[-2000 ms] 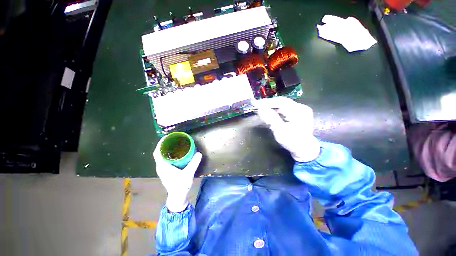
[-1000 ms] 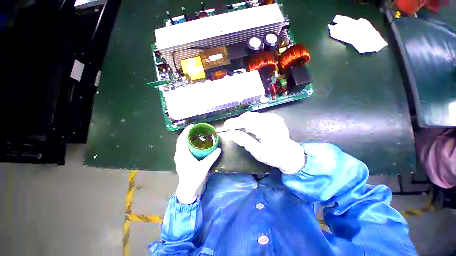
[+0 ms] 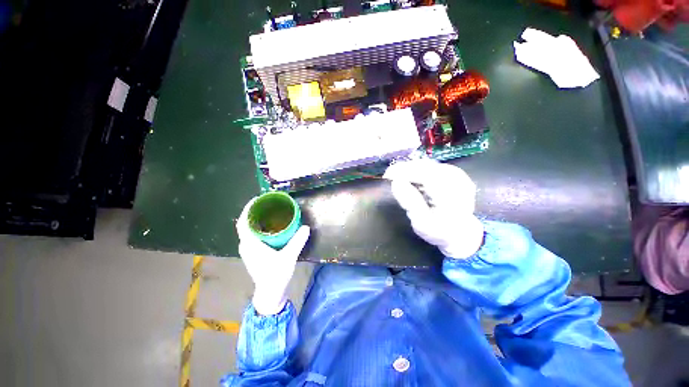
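Observation:
The power supply board lies on the green bench, with two long heat sinks, a yellow-taped transformer and two copper-wound chokes. My white-gloved left hand holds the green cup by its sides, just below the board's near left edge; dark liquid shows inside. My white-gloved right hand is at the board's near right edge, fingers pinched together around a thin brush, of which only a little shows; its tip cannot be made out.
A white wipe or glove lies on the bench at the upper right. Black trays stand at the left. A pink sleeve of another person is at the right edge, beside another station. Yellow-black tape marks the floor.
My right hand has moved from the cup's rim up and right to the board's near edge. My left hand and the cup have shifted left, away from it.

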